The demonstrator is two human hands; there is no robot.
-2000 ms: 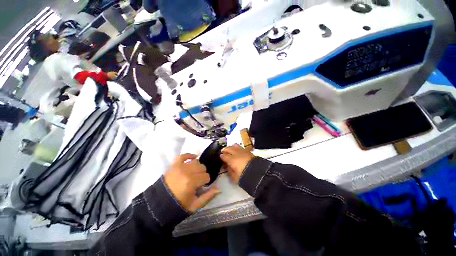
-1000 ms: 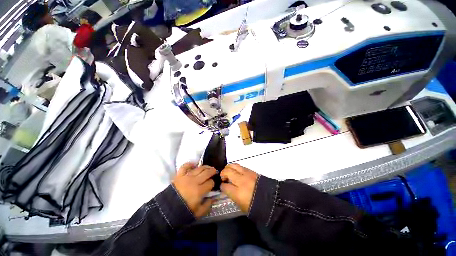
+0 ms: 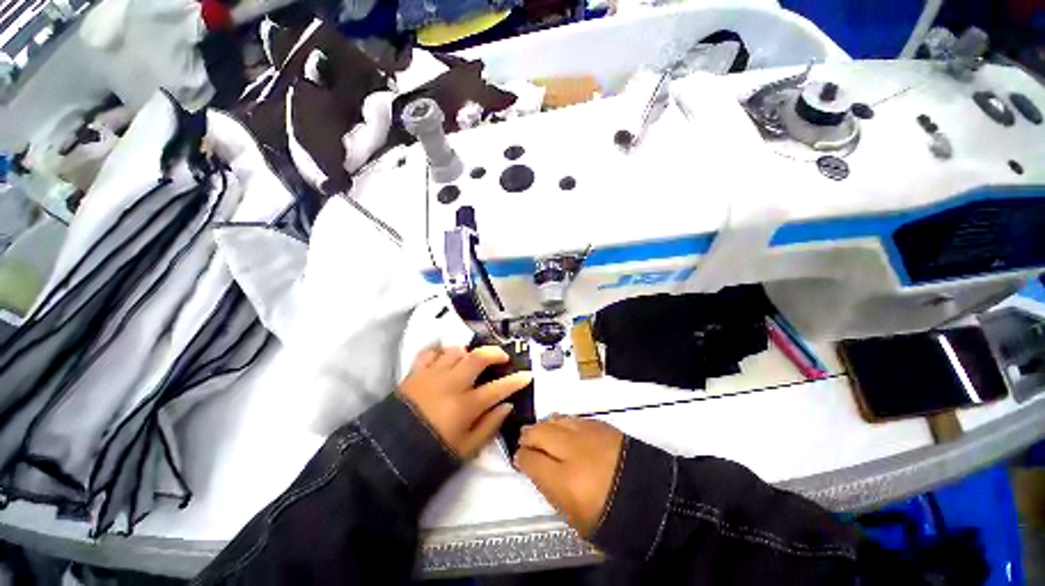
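Note:
A small black piece (image 3: 518,408) lies at the needle area of the white sewing machine (image 3: 642,195), over a white garment panel (image 3: 358,332). My left hand (image 3: 464,395) lies on the black piece with fingers spread near the presser foot. My right hand (image 3: 570,460) holds the near end of the piece between thumb and fingers. The presser foot (image 3: 548,334) is just beyond my left fingertips. The needle tip cannot be made out.
A panel bundle (image 3: 149,309) lies left. A tan block (image 3: 587,348), black cut pieces (image 3: 685,334), pens (image 3: 795,347) and a smartphone (image 3: 924,372) lie to the right. Brown-and-white fabric (image 3: 332,103) is heaped behind. A ruler strip (image 3: 504,549) runs along the front edge.
The view has moved closer to the machine. My left hand has moved up the black piece toward the presser foot, its fingers now spread. My right hand stays at the near end.

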